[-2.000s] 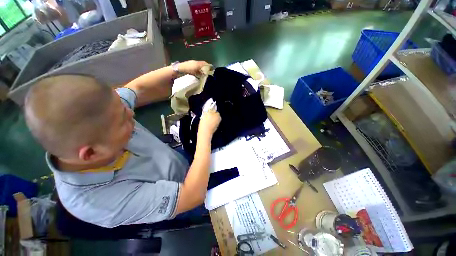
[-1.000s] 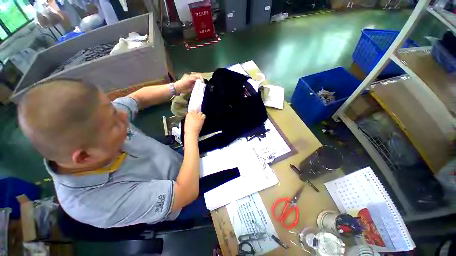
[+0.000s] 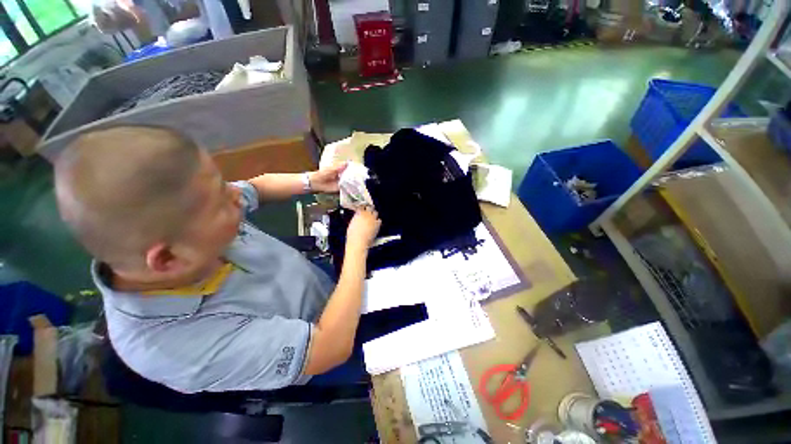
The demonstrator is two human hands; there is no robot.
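Note:
Neither of my hands is in view. A black garment [image 3: 421,195] lies heaped on the tan table [image 3: 542,243] in front of me. A seated person in a grey polo holds a white part [image 3: 354,186] at the garment's left edge with both hands. A separate black strip [image 3: 395,323] lies on white paper [image 3: 434,342] nearer to me. Printed sheets [image 3: 496,264] show beside and under the garment.
Red-handled scissors [image 3: 506,392], a dark pen [image 3: 541,332], spools and a calendar [image 3: 637,368] lie at the table's near right. A blue bin [image 3: 555,186] and a shelf rack [image 3: 694,173] stand right. A large grey bin [image 3: 199,117] stands behind the person.
The whole scene has shifted slightly right and down in the picture. The person's hands have moved from the beige cloth and flattened white part to a bunched white part at the garment's edge.

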